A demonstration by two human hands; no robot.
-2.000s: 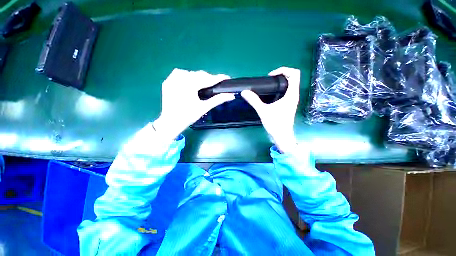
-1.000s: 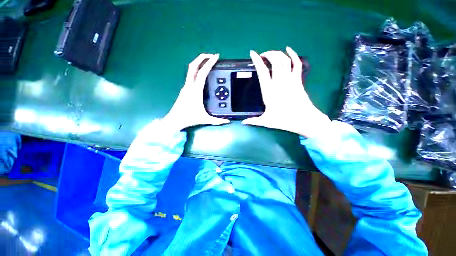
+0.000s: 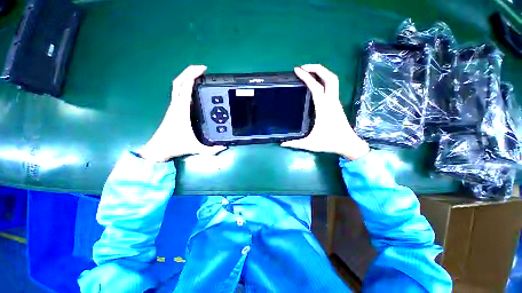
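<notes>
A rugged handheld device [image 3: 266, 111] faces up at the middle of the green bench, its dark screen on the right and round navigation pad on the left. A black protective bumper [image 3: 252, 79] shows around its edges. My left hand [image 3: 182, 123] grips the device's left end, fingers at the far corner and thumb at the near edge. My right hand [image 3: 327, 117] grips the right end in the same way. The underside of the device is hidden.
Bagged bumpers [image 3: 395, 94] lie heaped on the right of the green bench [image 3: 229, 34]. A dark device [image 3: 44, 46] stands tilted at the far left. Another black item [image 3: 506, 35] is at the far right. Below the edge are a blue crate [image 3: 51, 240] and a cardboard carton [image 3: 458, 229].
Two seconds ago the device was partly hidden under my hands; now its face shows. Since one second ago my hands have spread apart to its two ends, uncovering the whole screen. The view has also shifted.
</notes>
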